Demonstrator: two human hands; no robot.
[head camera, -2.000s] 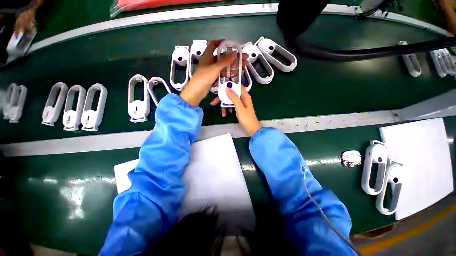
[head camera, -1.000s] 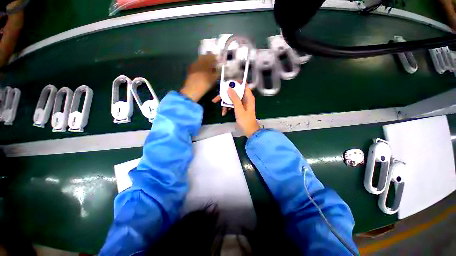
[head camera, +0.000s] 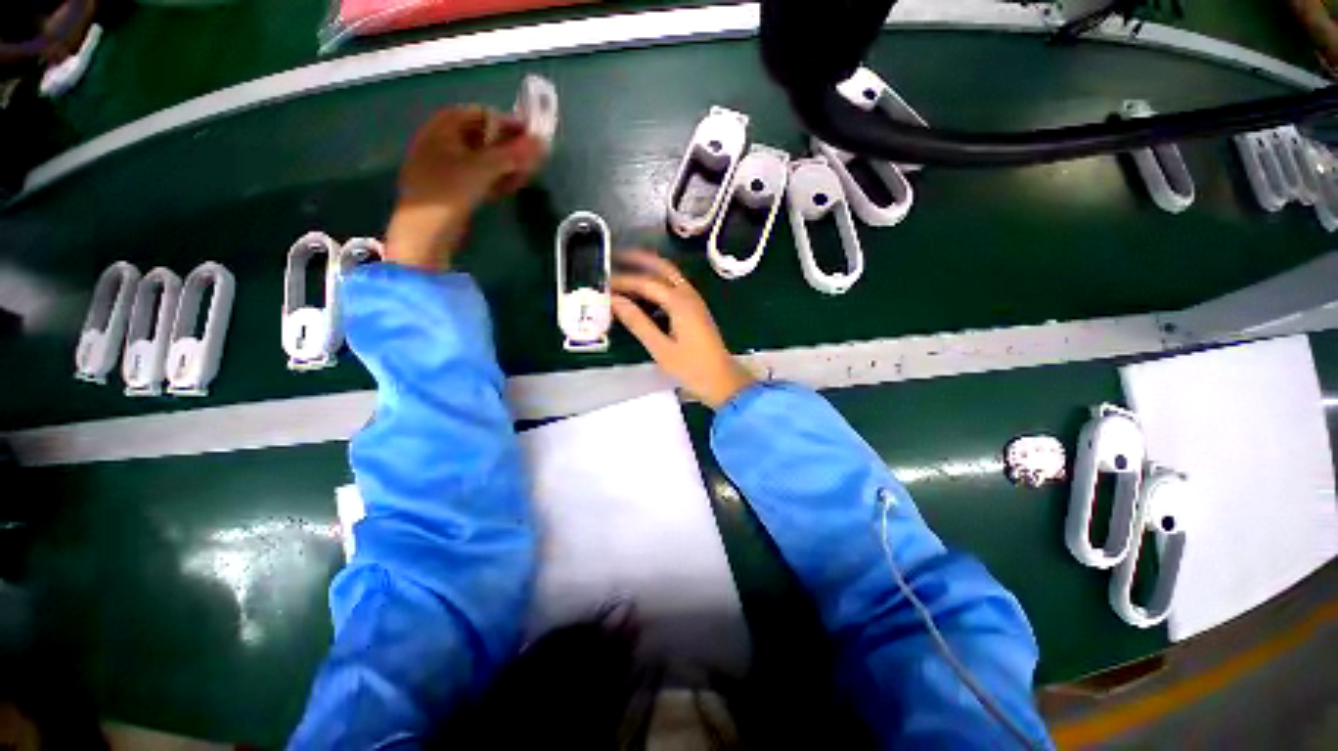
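A white loop-shaped housing lies on the green conveyor belt, its solid end toward me. My right hand is beside its right edge, fingers spread and at or close to it; I cannot tell if they touch. My left hand is raised over the belt to the upper left, blurred, with its fingers closed on a small whitish piece. What that piece is cannot be made out. A group of several housings with dark dots lies on the belt to the right of my right hand.
More housings lie on the belt at left and far right. A pale rail separates belt and bench. White sheets, two set-aside housings and a speckled clump are on the bench. A black arm hangs above.
The housing in my right hand is now down on the belt, turned with its dot no longer showing. My left hand has moved left and up with a whitish piece. Housings left of it have shifted left.
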